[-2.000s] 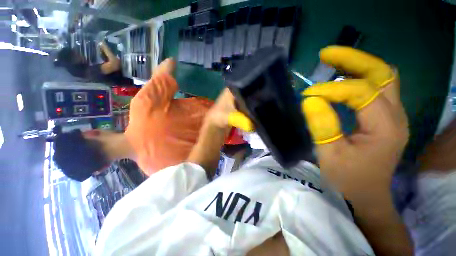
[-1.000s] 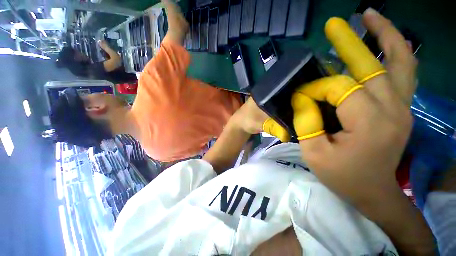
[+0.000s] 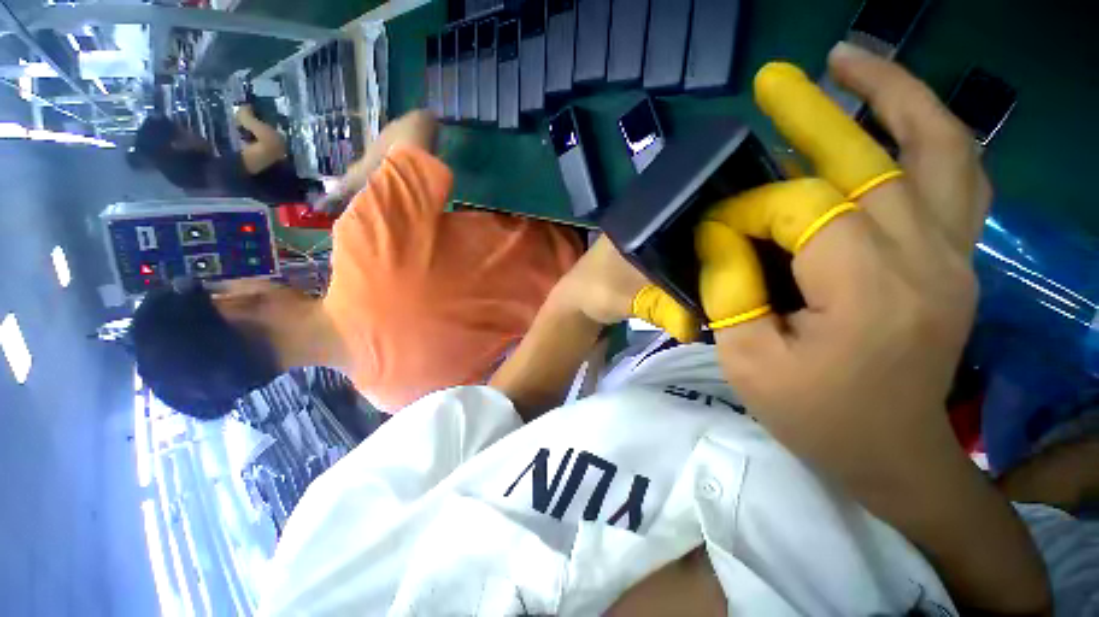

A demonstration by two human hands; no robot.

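Note:
A dark box-shaped device (image 3: 675, 187) is held up close in front of me, tilted. My left hand (image 3: 609, 289) is shut on it from the left and below, with a yellow cot on one visible finger; its other fingers are hidden behind the device. My right hand (image 3: 856, 241) is at the device's right end. Its cot-covered thumb and forefinger are bent together against the device. Another yellow-covered finger and a bare finger are raised. Whether any film is between the fingertips cannot be seen.
Grey and black devices (image 3: 591, 42) stand in a row on the green bench (image 3: 482, 169), with several loose ones nearer. Shiny blue film (image 3: 1036, 271) is at the right. A person in orange (image 3: 434, 289) sits close on my left. A box with red lights (image 3: 189, 247) is beyond.
The device has turned, showing its broad end more, and moved slightly right since the oldest frame. Two loose devices now show on the bench. The neighbour's raised arm has come down since one second ago.

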